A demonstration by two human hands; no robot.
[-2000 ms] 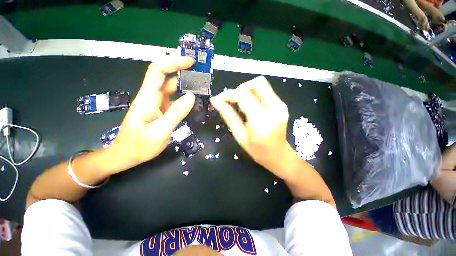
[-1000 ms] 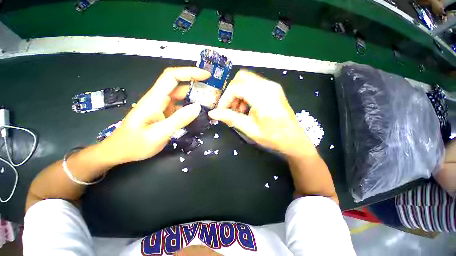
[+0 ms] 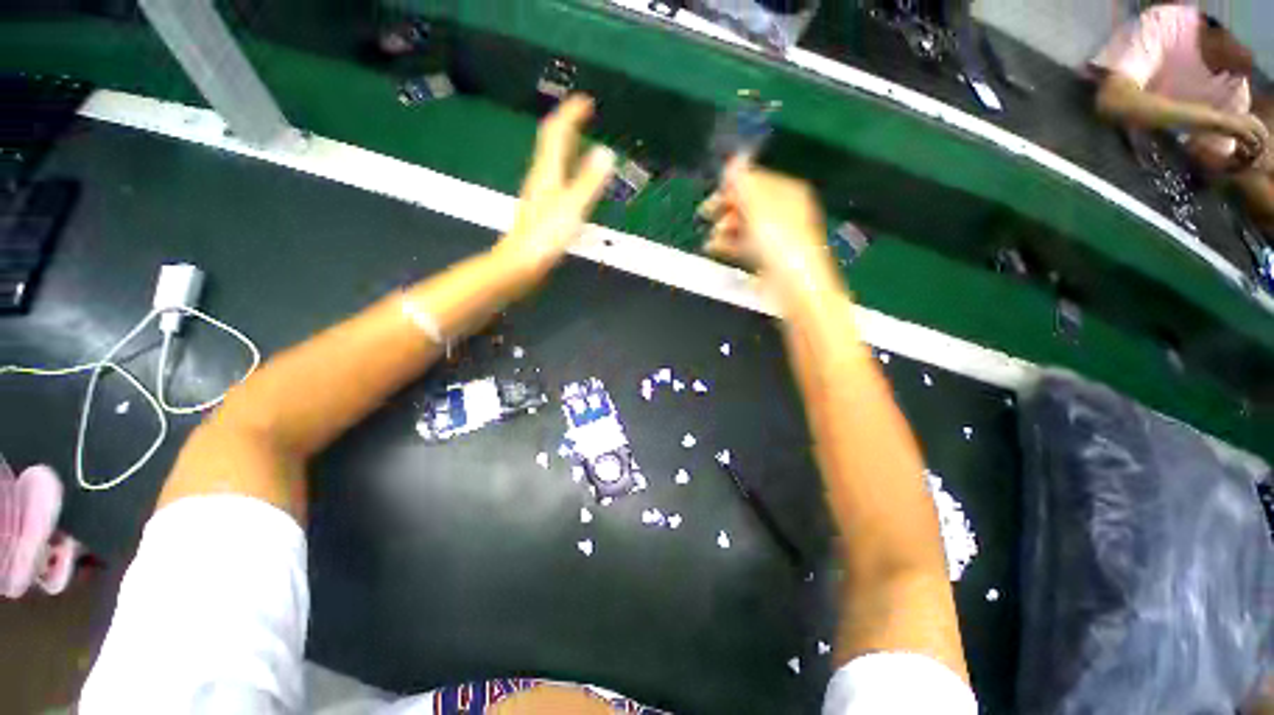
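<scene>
My left hand (image 3: pixel 556 196) reaches over the green belt, blurred, fingers apart and empty, beside a small unit (image 3: pixel 629 180) lying there. My right hand (image 3: pixel 762 217) is also over the belt, blurred. A phone board unit (image 3: pixel 743 129) with a blue end is at its fingertips and looks pinched; the exact grip is blurred. On the dark bench lie a unit (image 3: pixel 479 405) with a silver middle and another unit (image 3: pixel 601 439) with a round dark disc at its lower end. Tiny white pieces (image 3: pixel 660 518) are scattered around them.
A thin dark stick (image 3: pixel 762 513) lies right of centre. A pile of white pieces (image 3: pixel 952 531) is beyond my right forearm, near a plastic-wrapped bundle (image 3: pixel 1146 559). A white cable (image 3: pixel 168 366) lies at left. A grey post (image 3: pixel 224 70) stands at the belt. A person (image 3: pixel 1181 91) sits far right.
Both hands have moved from above the bench forward over the belt. My left hand has let go of the unit. The view has turned, and the thin stick now shows on the bench.
</scene>
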